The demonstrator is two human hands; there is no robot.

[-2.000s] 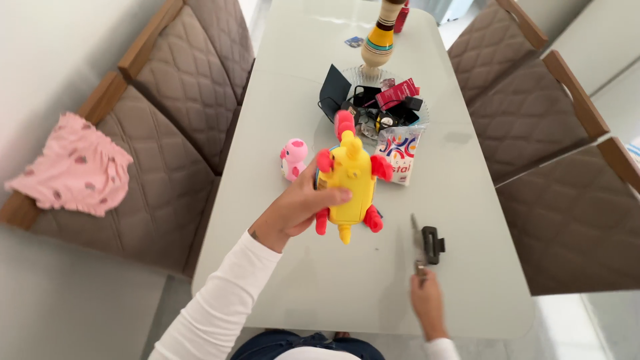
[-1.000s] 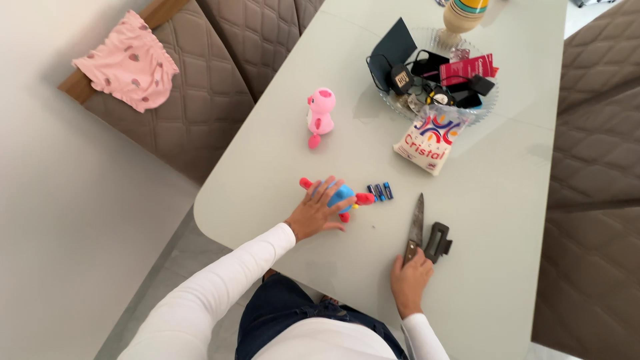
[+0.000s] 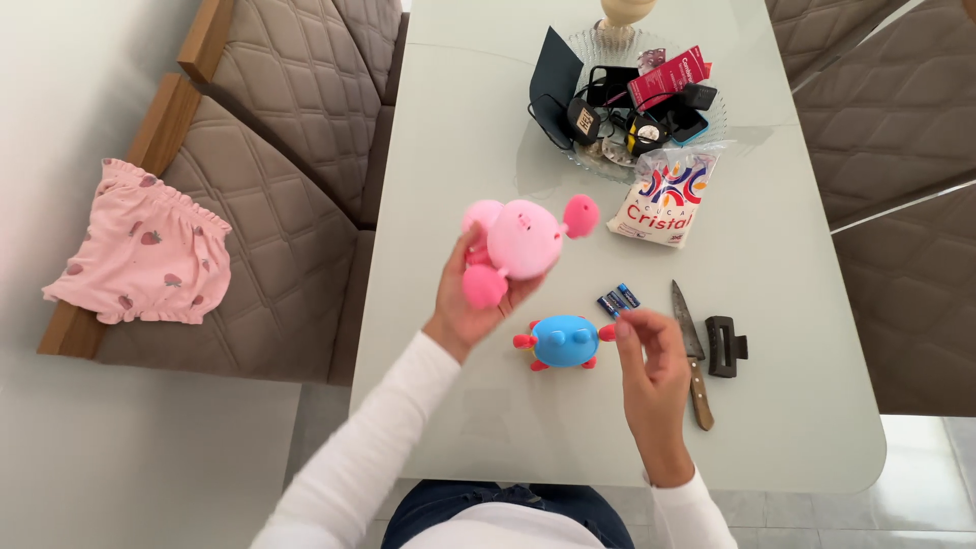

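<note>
A pink plastic toy (image 3: 524, 240) with darker pink round parts is held up over the table in my left hand (image 3: 469, 293). My right hand (image 3: 656, 374) is raised beside the blue toy, thumb and forefinger near each other; whether something small is between them I cannot tell. The blue toy (image 3: 566, 341) with red limbs stands on the table between my hands. Just beyond my right fingertips lie several blue batteries (image 3: 616, 300). To the right are a kitchen knife (image 3: 688, 328) with a wooden handle and a dark hair claw clip (image 3: 722, 347).
A glass bowl (image 3: 720, 114) at the far side holds chargers, cables, a phone and a red box (image 3: 668, 78). A bag of sugar (image 3: 665, 200) leans by it. Padded chairs (image 3: 252, 252) flank the glass-topped table, one with a pink cloth garment (image 3: 149, 248) over its back.
My left hand has let go of the blue toy and lifted the pink toy, which stood on the table. The knife, earlier in my right hand, lies on the table.
</note>
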